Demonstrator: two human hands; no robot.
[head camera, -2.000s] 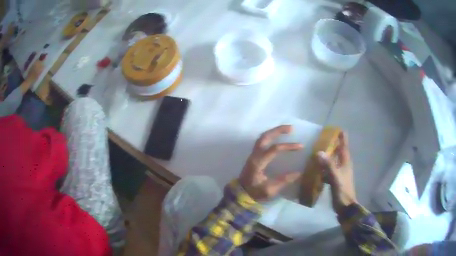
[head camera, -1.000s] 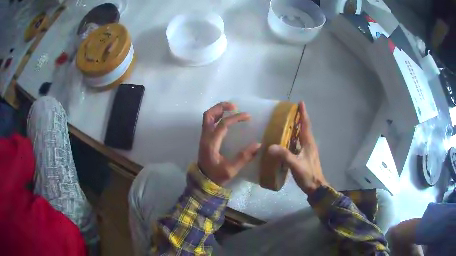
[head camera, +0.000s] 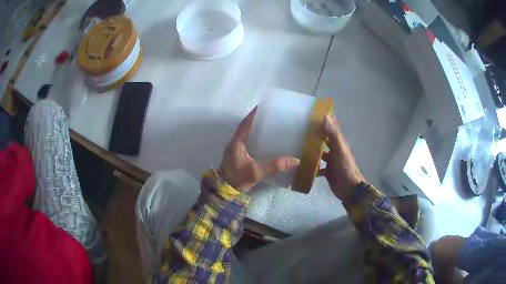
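Observation:
A white translucent body (head camera: 282, 125) with a tan-orange wood-look lid (head camera: 315, 147) on its right end is held on its side above the bench, in front of me. My left hand (head camera: 247, 158) is around the white body, thumb along its near side; the fingers behind it are hidden. My right hand (head camera: 339, 161) grips the wood-look lid, thumb at its upper edge, other fingers on its face. The lid's face is turned away to the right and mostly hidden.
A wood-topped round unit (head camera: 110, 52) and a black smartphone (head camera: 131, 118) lie left. A white bowl (head camera: 211, 47) and a clear container (head camera: 323, 15) stand at the back. White cartons (head camera: 452, 83) line the right. A person's red sleeve (head camera: 41, 222) is at lower left.
The held unit has come clearly into view and tilted a little. My left hand has closed around the white body; earlier its fingers were more spread. The view has shifted right and down.

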